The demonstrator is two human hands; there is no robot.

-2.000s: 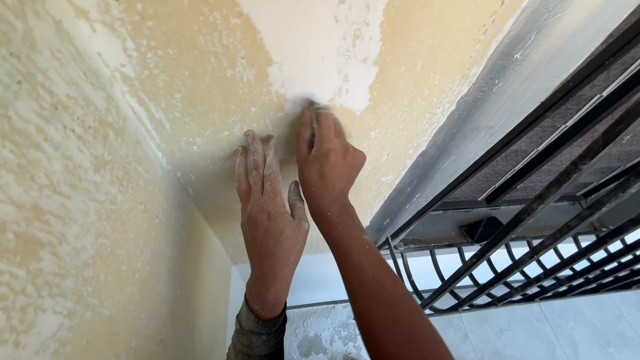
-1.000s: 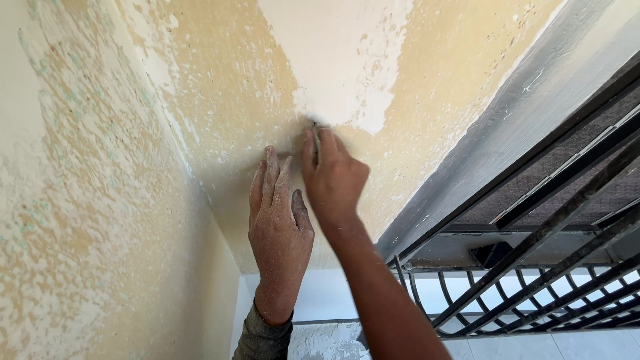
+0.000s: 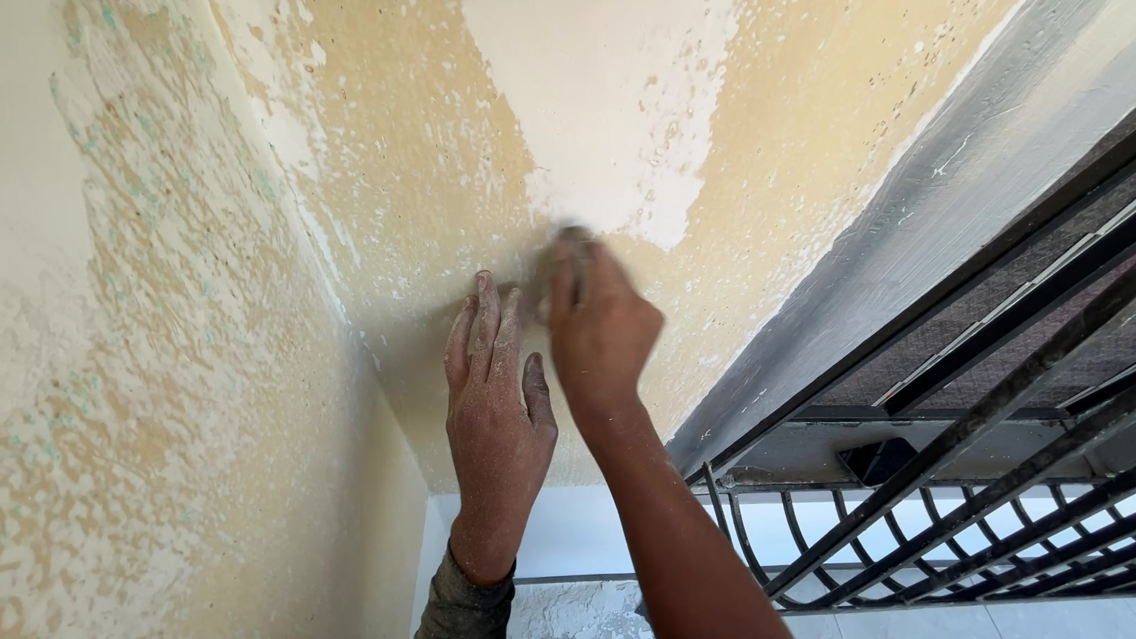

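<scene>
My left hand [image 3: 501,417], dusty and with its fingers spread, rests flat against the yellow-and-white patchy wall [image 3: 799,133], holding nothing. Just right of it, my right hand [image 3: 603,328] is blurred by motion and pinches a small dark object [image 3: 575,235] against the wall. What that object is cannot be made out; the fingers cover most of it. It touches near the lower edge of a smooth white patch [image 3: 603,106]. A grey sleeve cuff [image 3: 470,595] covers my left wrist, while my right forearm is bare.
A second mottled wall [image 3: 177,355] meets this one at a corner on the left. At the right runs a grey-painted band [image 3: 870,257], then a black metal grille [image 3: 967,399]. Behind its bars a dark, flat, phone-like object [image 3: 877,461] lies on a ledge.
My left hand stays flat on the wall. My right hand still grips the small object near the white patch's lower edge, blurred again after looking sharper one second ago.
</scene>
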